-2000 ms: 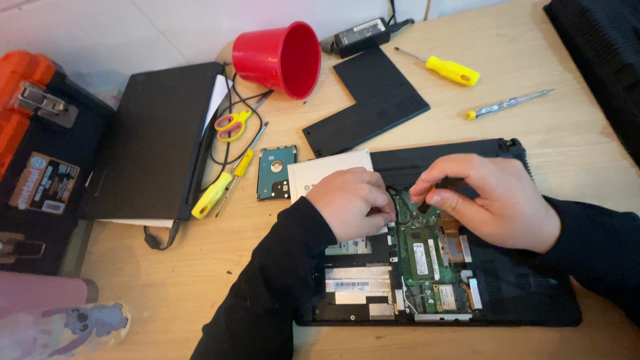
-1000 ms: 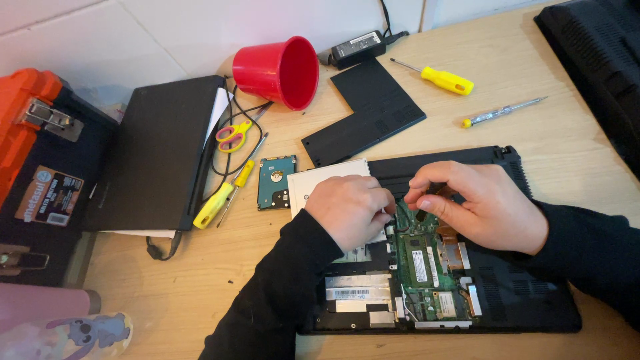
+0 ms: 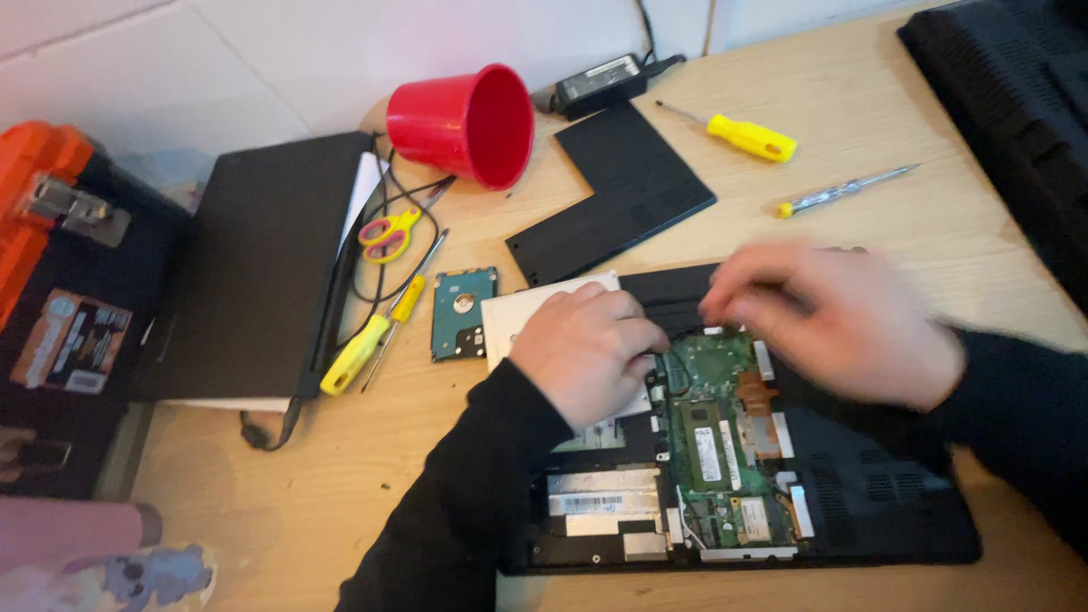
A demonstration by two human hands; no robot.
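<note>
An opened laptop base point(image 3: 884, 510) lies underside up, its green circuit board point(image 3: 710, 365) and a memory module point(image 3: 707, 450) exposed. A silver optical drive point(image 3: 510, 314) sticks out at the laptop's upper left side. My left hand point(image 3: 591, 348) rests over that drive, its fingertips curled at the board's left edge; what they touch is hidden. Blurred by motion, my right hand point(image 3: 833, 319) hovers over the board's upper right part with thumb and fingers bent; whether it holds something small cannot be told. A hard drive point(image 3: 463, 310) with its board facing up lies left of the optical drive.
Behind the laptop lie a black cover panel point(image 3: 620, 195), a red cup point(image 3: 459, 123) on its side, a power adapter point(image 3: 599, 85), a yellow screwdriver point(image 3: 752, 138) and a voltage tester point(image 3: 846, 189). To the left are scissors point(image 3: 391, 236), screwdrivers point(image 3: 357, 353), a closed laptop point(image 3: 255, 272) and a toolbox point(image 3: 42, 212).
My right hand has lifted and shifted from the board's upper part toward the right and is now blurred. My left hand stays near the board's left edge.
</note>
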